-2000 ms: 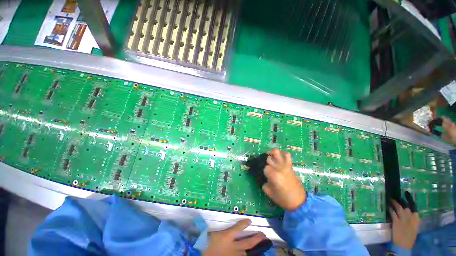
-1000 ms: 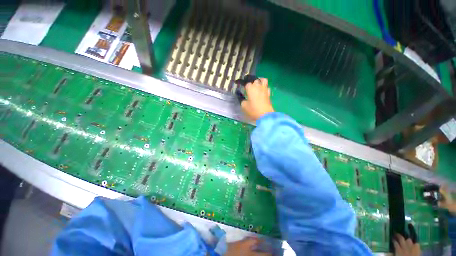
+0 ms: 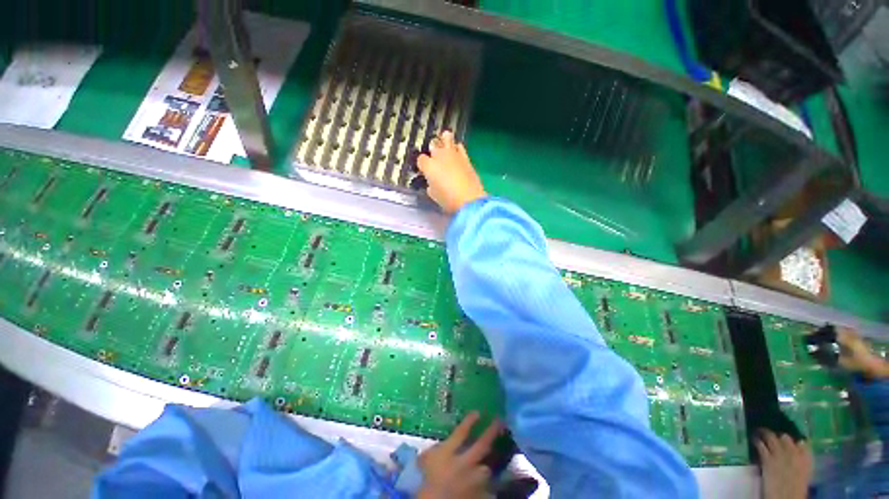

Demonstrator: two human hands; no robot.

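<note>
The clear component tray (image 3: 366, 117) with rows of cream-gold parts lies on the green shelf above the boards. My right hand (image 3: 448, 171), with black finger cots, is at the tray's lower right corner, fingertips among the parts; whether it grips one is hidden. My left hand (image 3: 463, 463), also with black cots, is at the near rail, partly beside my right sleeve; its fingers are apart and no part shows in it. The green PCB panels (image 3: 210, 283) lie in a row along the conveyor, with dark components and, towards the right, pale strips on them.
Clear trays (image 3: 595, 136) lie right of the filled tray. Instruction sheets (image 3: 195, 107) and a metal post (image 3: 234, 83) are to the left. The far rail (image 3: 146, 171) runs below the shelf. Another person's hands (image 3: 785, 463) are over the boards at the right, near a dark gap.
My right hand has gone from the boards up to the component tray, and now sits a little further onto its corner. My left hand stays near the rail. The view has shifted.
</note>
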